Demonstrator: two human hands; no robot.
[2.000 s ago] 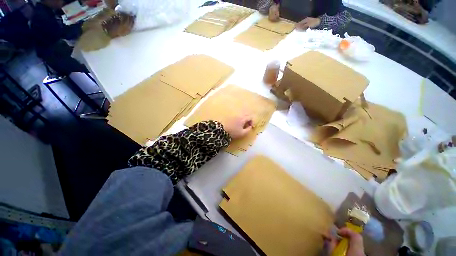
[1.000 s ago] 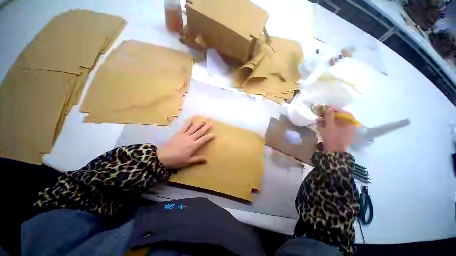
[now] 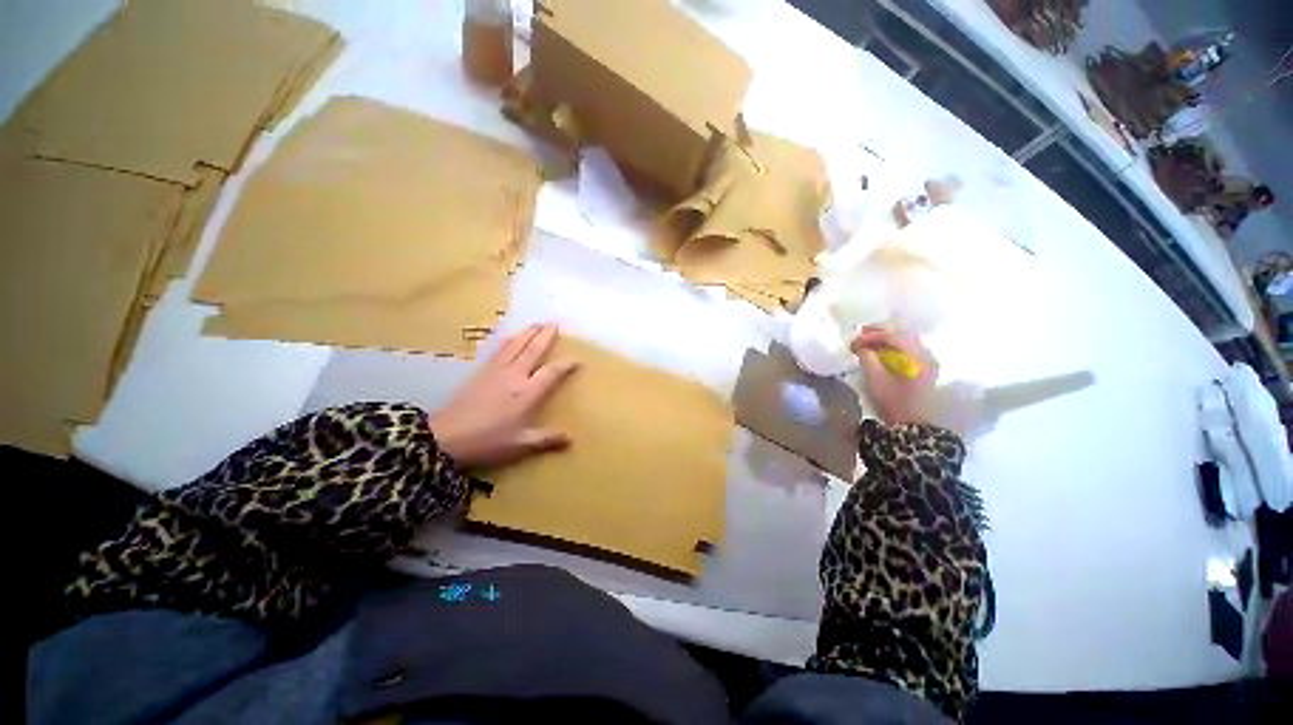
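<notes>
A tan panel [image 3: 624, 453] with notched corners and a dark lower edge lies on the pale grey board [image 3: 589, 290] in front of me. My left hand [image 3: 506, 404] rests flat on its upper left part, fingers spread, holding nothing. My right hand [image 3: 903, 385] grips the glue brush by its yellow handle [image 3: 899, 364] at the near side of the white glue pot [image 3: 886, 290]. The bristles are hidden or too blurred to tell. A small brown board [image 3: 797, 408] with a whitish smear lies between panel and pot.
Stacked panels [image 3: 376, 227] lie at left, with more piles [image 3: 128, 85] further left. A box-shaped tan block [image 3: 638, 78], curled tan offcuts [image 3: 759, 213] and a brownish bottle [image 3: 487, 50] stand beyond the board. A blurred hammer [image 3: 1035, 392] lies right of my right hand.
From 2.0 s ago, my left hand moved from the middle stack to the panel, and my right hand took the brush to the pot. Since 1.0 s ago, the yellow handle has tilted and the view has shifted.
</notes>
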